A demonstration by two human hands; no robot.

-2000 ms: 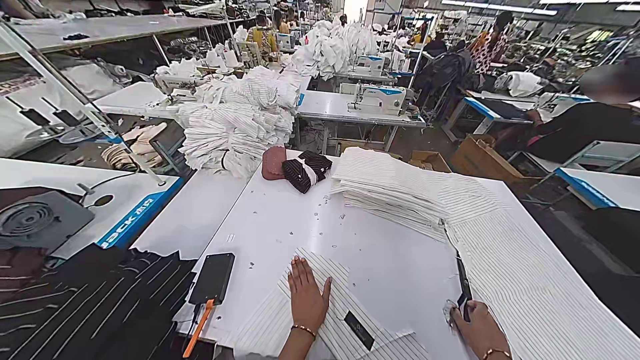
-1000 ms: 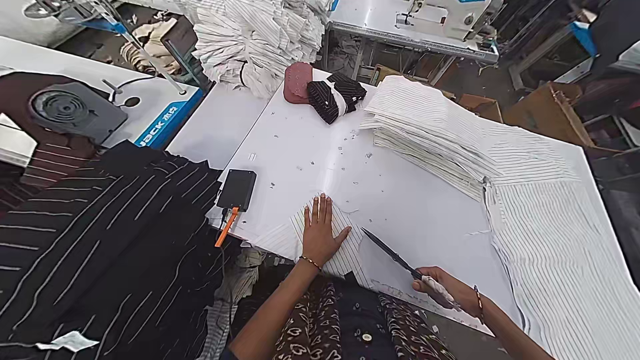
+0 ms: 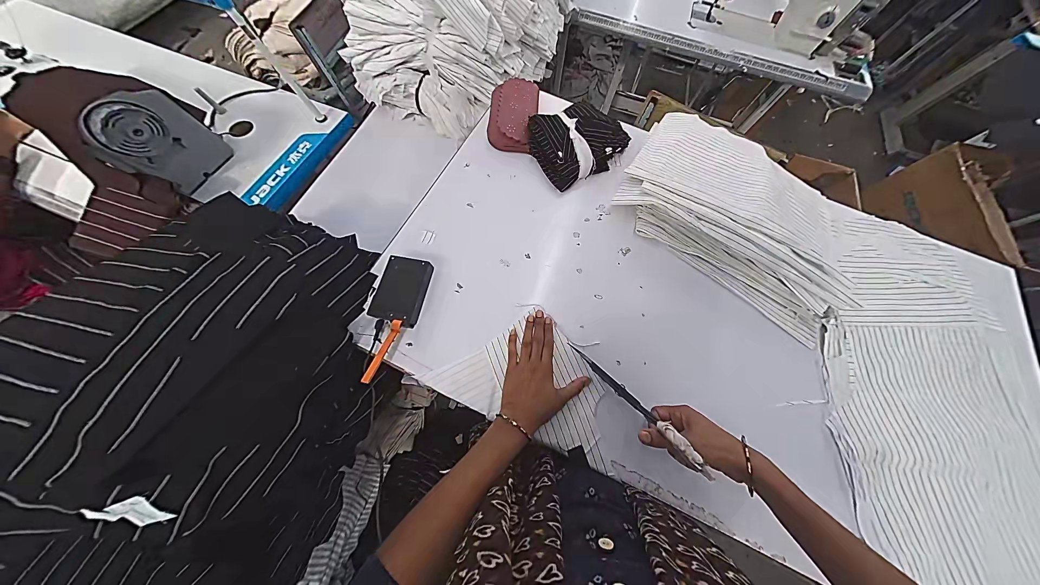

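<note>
My left hand lies flat, fingers apart, pressing a white striped fabric piece at the near edge of the white table. Long-bladed scissors with cloth-wrapped handles are in my right hand; their blades point up and left, the tips just right of the fabric. Folded white striped fabric is stacked at the table's upper right, and more striped fabric spreads down the right side. Small thread scraps dot the tabletop.
A black device with an orange strap lies at the left edge. Dark striped fabric fills the left. A maroon case and a tied black striped bundle sit at the far edge. Beyond are a white fabric heap and cardboard boxes.
The view has tilted downward. Two seconds ago my right hand with the scissors was beside the large striped fabric; now it is closer to my left hand. The dark label visible on the fabric then is out of sight.
</note>
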